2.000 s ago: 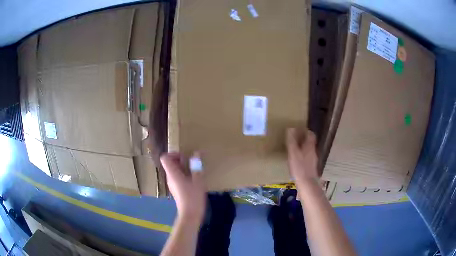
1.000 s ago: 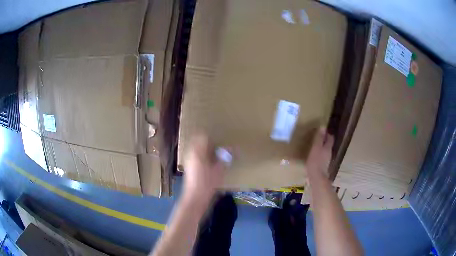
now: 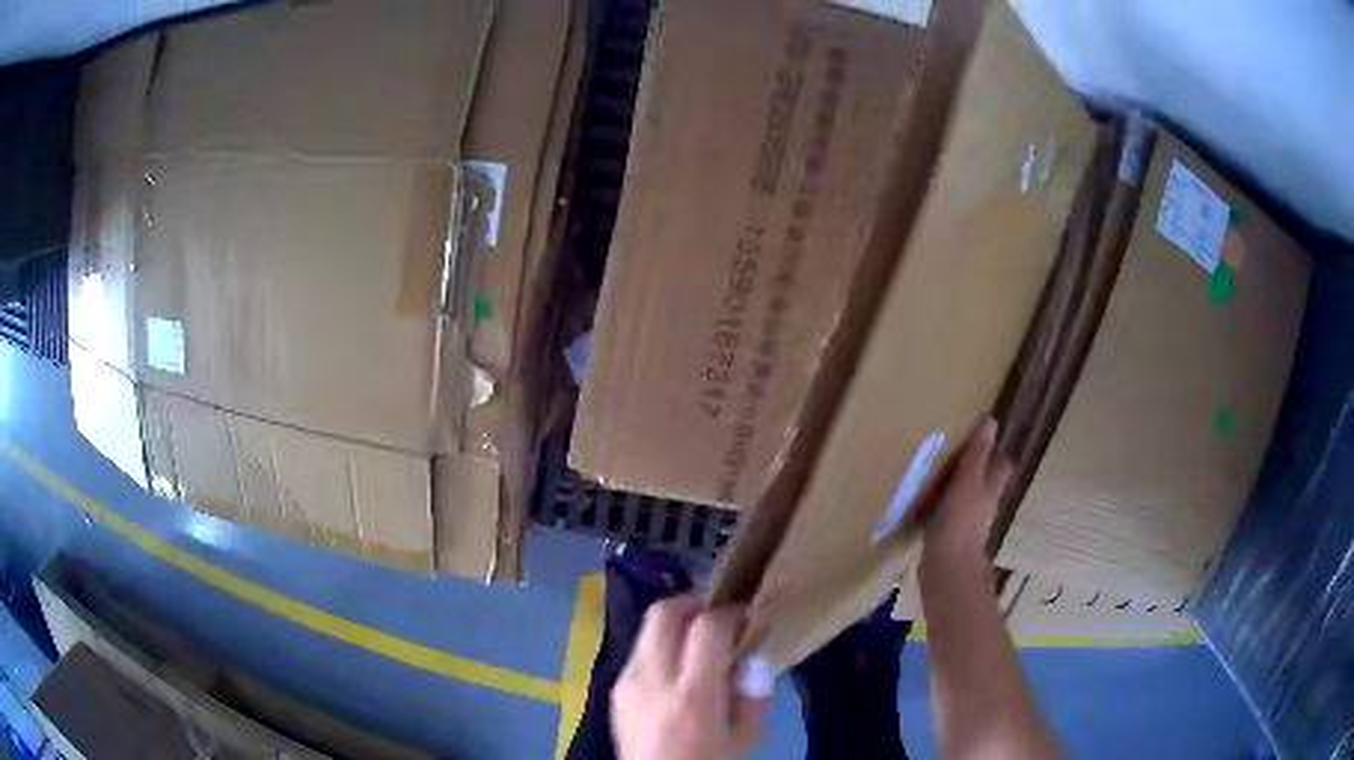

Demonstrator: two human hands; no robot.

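Observation:
A brown cardboard sheet (image 3: 921,356) with a white label is tilted up between my hands, its left edge raised. My left hand (image 3: 691,676), with a small white patch on a finger, grips its near left corner. My right hand (image 3: 968,498) is at its right edge beside the label; its fingertips are partly hidden. Under the sheet's left side lies a brown carton (image 3: 698,282) with dark printed text and numbers. The sheet covers the carton's right part.
A stack of flattened cartons (image 3: 297,297) stands left. A right stack (image 3: 1143,416) has a white label and green dots, beside a dark wrapped load (image 3: 1292,549). A black grid pallet (image 3: 631,512) shows below the printed carton. Cardboard (image 3: 134,698) lies lower left. Yellow lines cross the floor.
The sheet has moved right and tilted, its left edge rising. The printed carton and black pallet have come into view. My left hand has moved right and nearer my body.

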